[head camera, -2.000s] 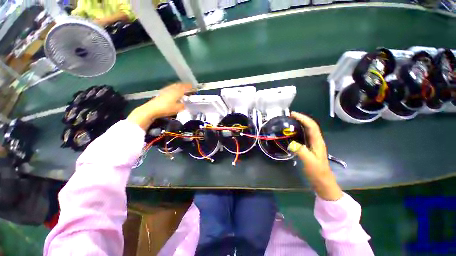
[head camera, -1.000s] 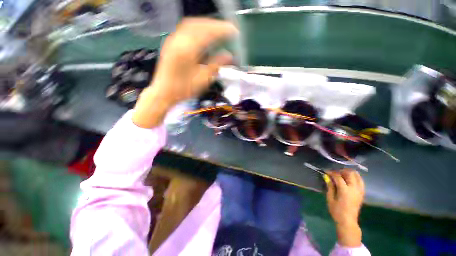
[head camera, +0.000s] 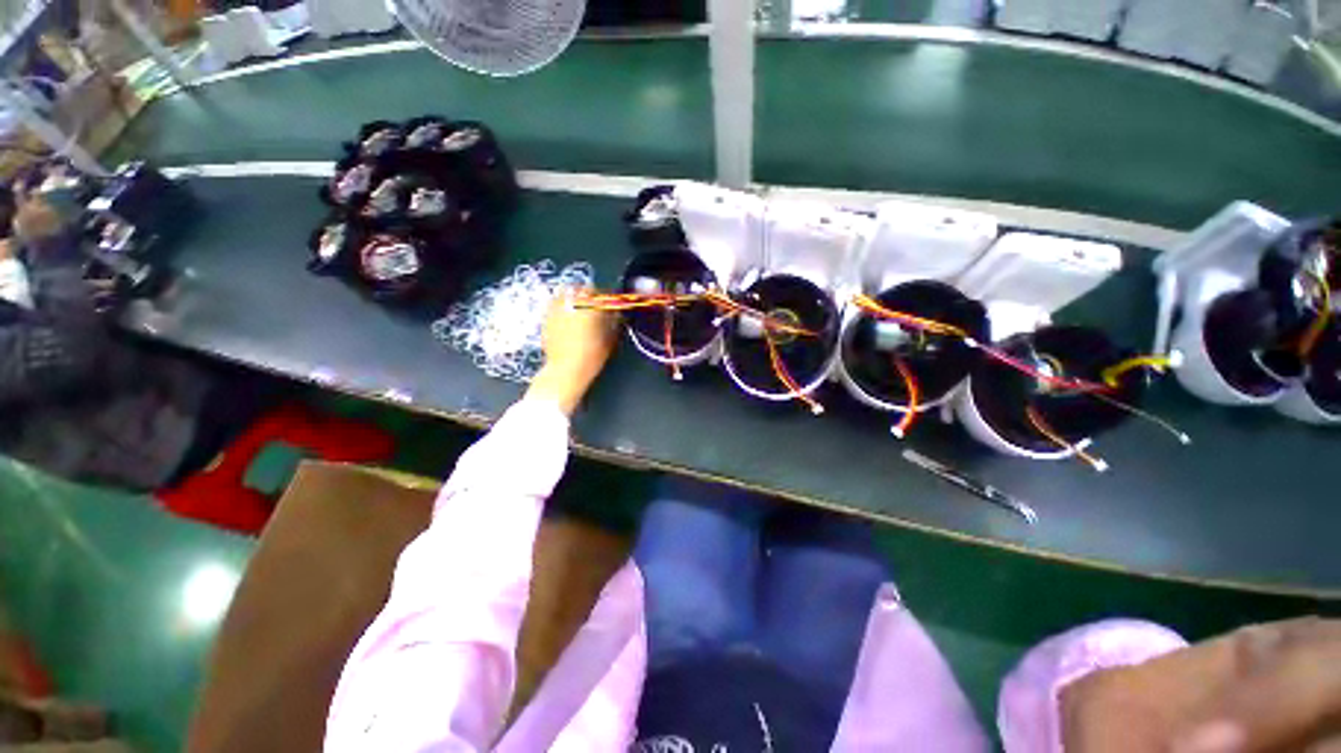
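Observation:
Several white camera housings (head camera: 913, 347) with black open interiors stand in a row on the green bench, with white brackets (head camera: 927, 246) behind them. Red, yellow and orange wire harnesses (head camera: 1052, 374) cross their mouths. My left hand (head camera: 575, 347) is at the left end of the row, beside the tangled white loops (head camera: 508, 316), at the end of an orange-yellow harness; whether its fingers grip anything is unclear. My right hand (head camera: 1228, 694) is large, blurred and cut off at the bottom right; its fingers are not clear. A thin tool (head camera: 971, 486) lies near the bench edge.
Black camera head modules (head camera: 410, 206) are piled at the left. More housings (head camera: 1243, 331) with modules stand at the right edge. A white post and a fan (head camera: 493, 18) are behind. A red stool (head camera: 272, 459) and a brown carton (head camera: 316, 589) are below the bench.
My left hand has come down from above the brackets to the white loops. My right hand has left the thin tool by the bench edge and moved to the bottom right corner.

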